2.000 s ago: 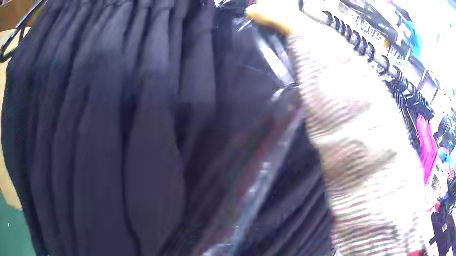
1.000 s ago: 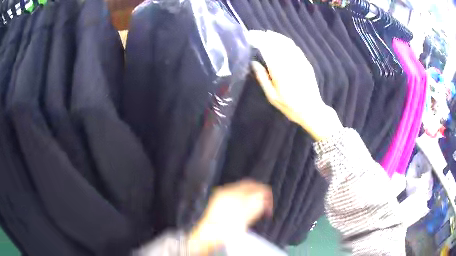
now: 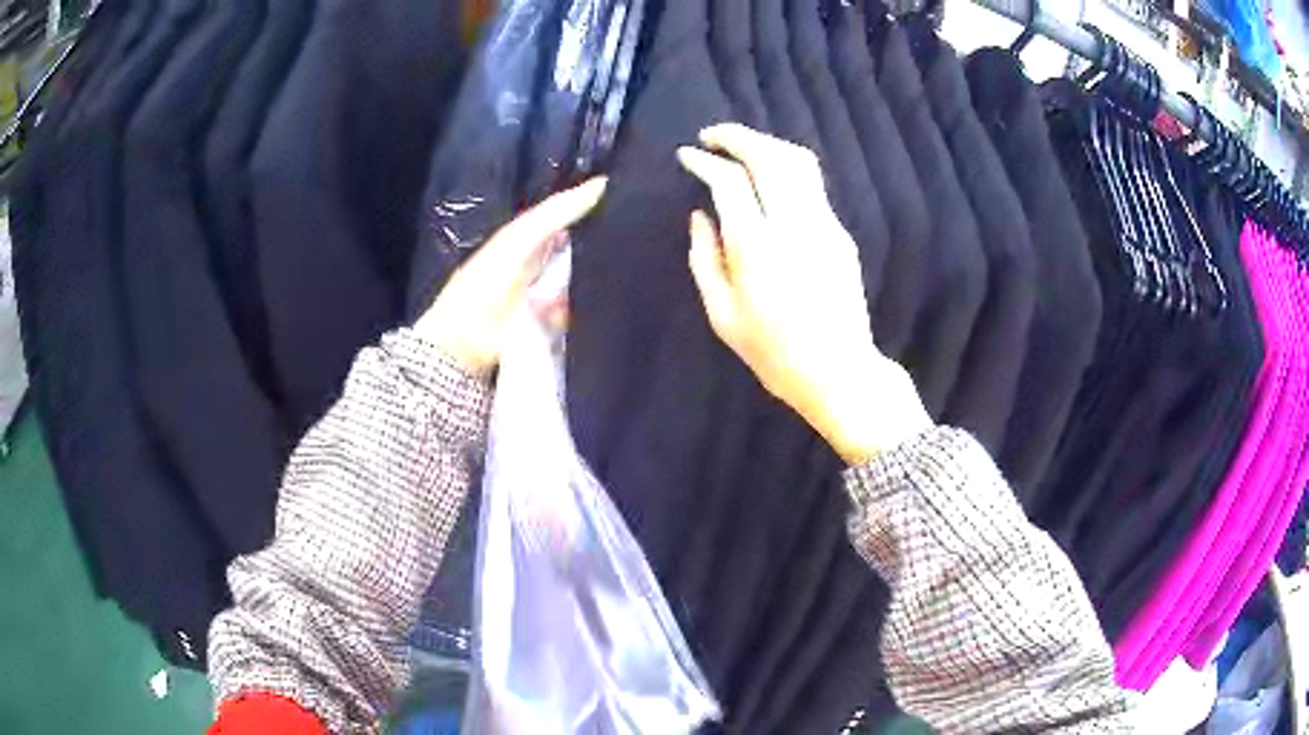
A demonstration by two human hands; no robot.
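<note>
A row of black jackets [image 3: 689,359] hangs in front of me. A bagged jacket [image 3: 503,129] with glossy clear film hangs left of them. My left hand [image 3: 517,280] is at the bagged jacket's right edge and holds a pale clear garment bag [image 3: 567,574], which hangs down below it. The fingers' far side is hidden. My right hand [image 3: 782,259] is raised in front of the unbagged jackets, fingers apart and slightly bent, with nothing in it.
More black jackets [image 3: 187,287] hang at the left. A metal rail [image 3: 1062,32] runs along the upper right, with a bundle of bare black hangers [image 3: 1156,216] and magenta garments [image 3: 1220,488]. Green floor [image 3: 72,574] shows at the lower left.
My left hand has risen from the bottom to the bagged jacket, with the pale bag now hanging from it. My right hand has left the bagged jacket's edge. The view has shifted.
</note>
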